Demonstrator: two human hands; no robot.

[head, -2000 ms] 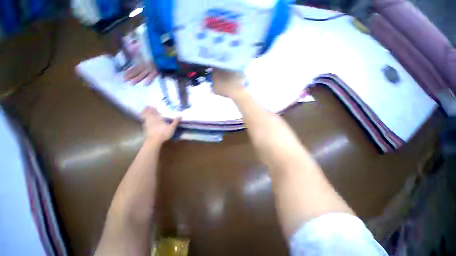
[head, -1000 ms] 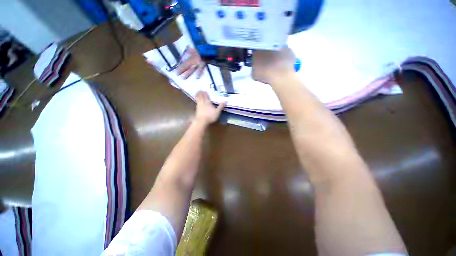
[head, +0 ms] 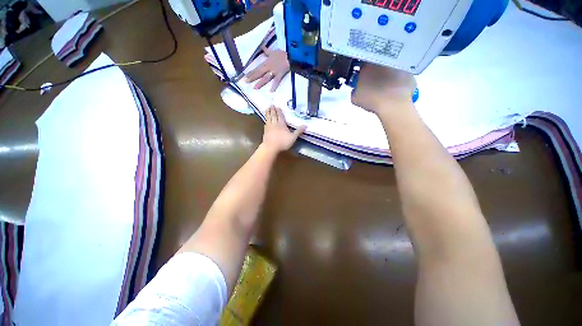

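The straight knife cutting machine, blue and white with red digits, stands over the fabric lay, its upright blade at the lay's near part. My right hand is closed around the blue-ended machine handle, which shows at its right side. My left hand lies on the lay's near edge just left of the blade, fingers forward, thumb apart, gripping nothing. The silver base plate sticks out from under the striped edge.
Another person's hand with a ring lies on the lay beside a second cutting machine. A long cut bundle lies at left, a small bundle behind it. A yellow weight lies near my left forearm. A cable trails at upper left.
The view has swung left, bringing the left bundles into sight. The second machine and its base now show closer to the lay's left edge. My right hand stays on the handle, my left on the lay.
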